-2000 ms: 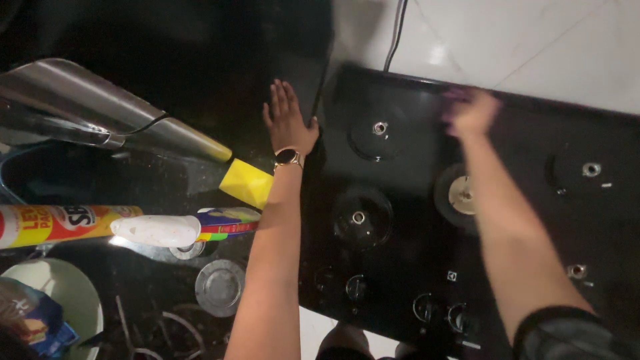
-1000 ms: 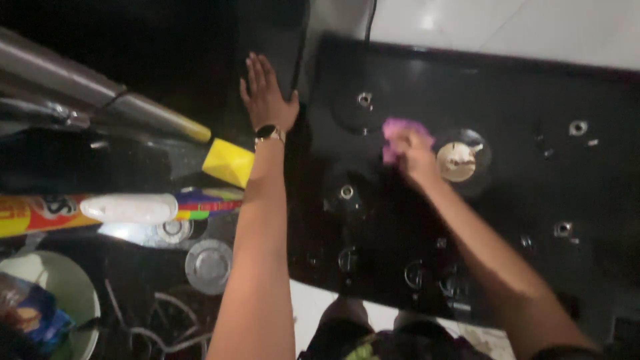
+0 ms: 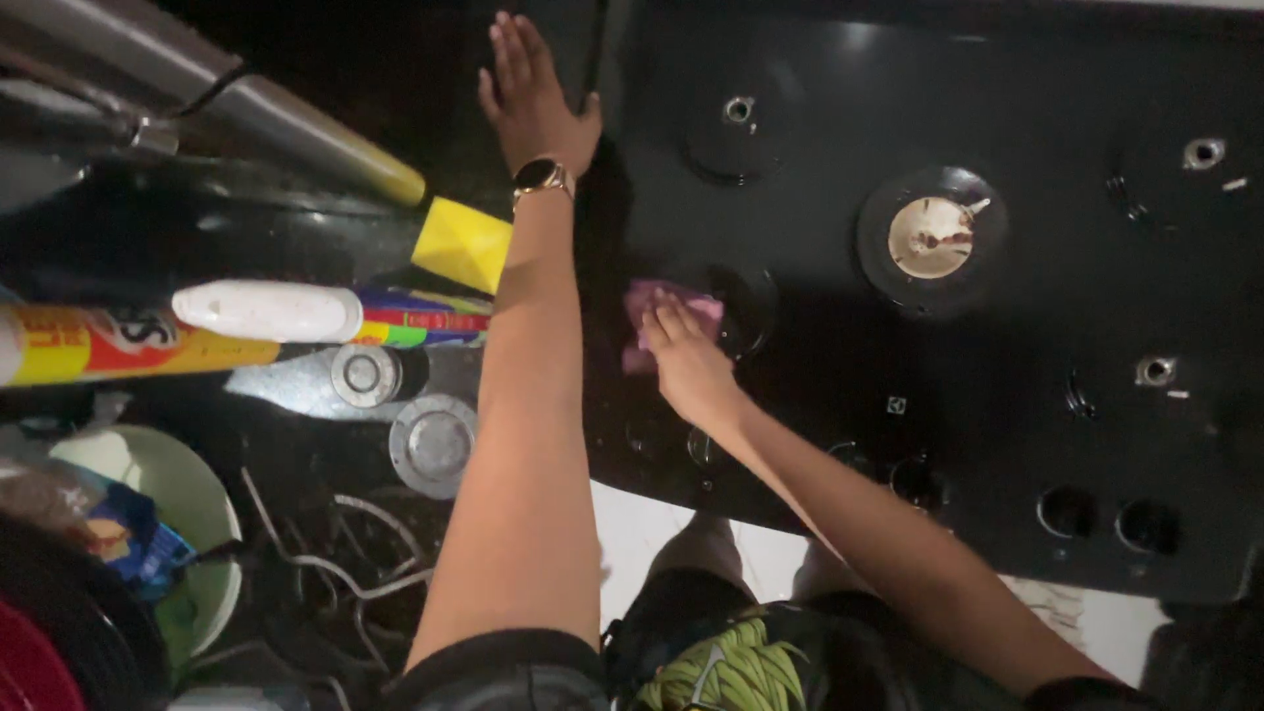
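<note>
My left hand (image 3: 538,104) lies flat on the dark countertop left of the black cooktop (image 3: 1027,326), fingers spread, a watch on the wrist. Under my right hand (image 3: 686,346) is a pink-purple cloth (image 3: 647,296), pressed on the cooktop beside the front left burner seat, which the hand partly hides. Farther right is the central burner (image 3: 930,237) with its stained metal base. Bare burner jets show at the back left (image 3: 738,110), back right (image 3: 1204,153) and front right (image 3: 1155,371).
To the left are a yellow sponge or block (image 3: 462,244), a white bottle (image 3: 269,310), a yellow-red package (image 3: 128,343), metal burner parts (image 3: 433,446), wire pan supports (image 3: 341,568) and a pale green bowl (image 3: 222,523) holding a blue packet. A metal tube (image 3: 286,123) slants across the upper left.
My right hand has moved with the cloth from the cooktop's back edge, past the central burner, toward the front left. My left hand stays on the countertop.
</note>
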